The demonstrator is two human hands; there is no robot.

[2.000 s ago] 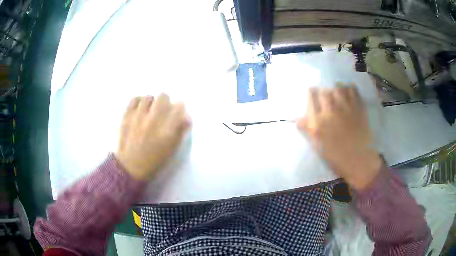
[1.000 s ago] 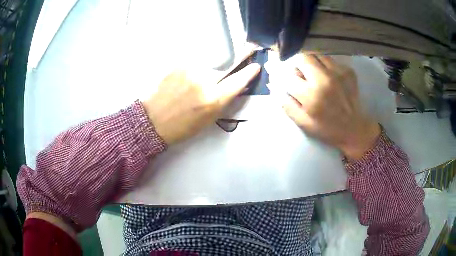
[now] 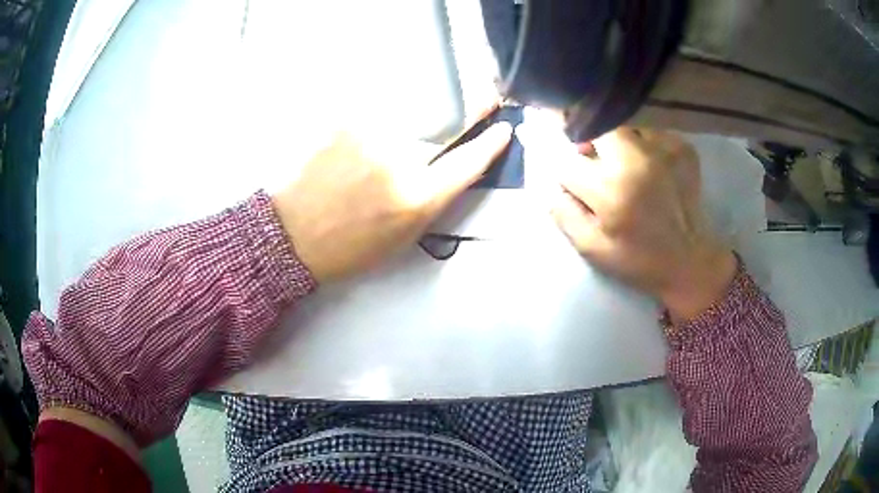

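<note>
A dark blue label (image 3: 512, 169) lies on white fabric (image 3: 482, 298) just below the sewing machine head (image 3: 588, 58). My left hand (image 3: 376, 202) lies flat on the fabric left of the label, its fingertips on the label's left part. My right hand (image 3: 636, 207) rests on the fabric right of the label, fingers bent and close to the machine head. Both hands press and hold no object between the fingers. The needle and presser foot are hidden by the head and glare. Glare hides the fabric's edges near the label.
A pale bar (image 3: 451, 77) stands left of the machine head. A thin dark loop (image 3: 441, 246) shows on the white surface below my left hand. Metal machine parts (image 3: 805, 183) are at the right. A checked apron (image 3: 414, 438) lies below the table's curved front edge.
Both hands have moved inward to the label from apart on the fabric, and my left fingers now cover part of it. Over the last second the hands barely move; the machine head looms larger in view.
</note>
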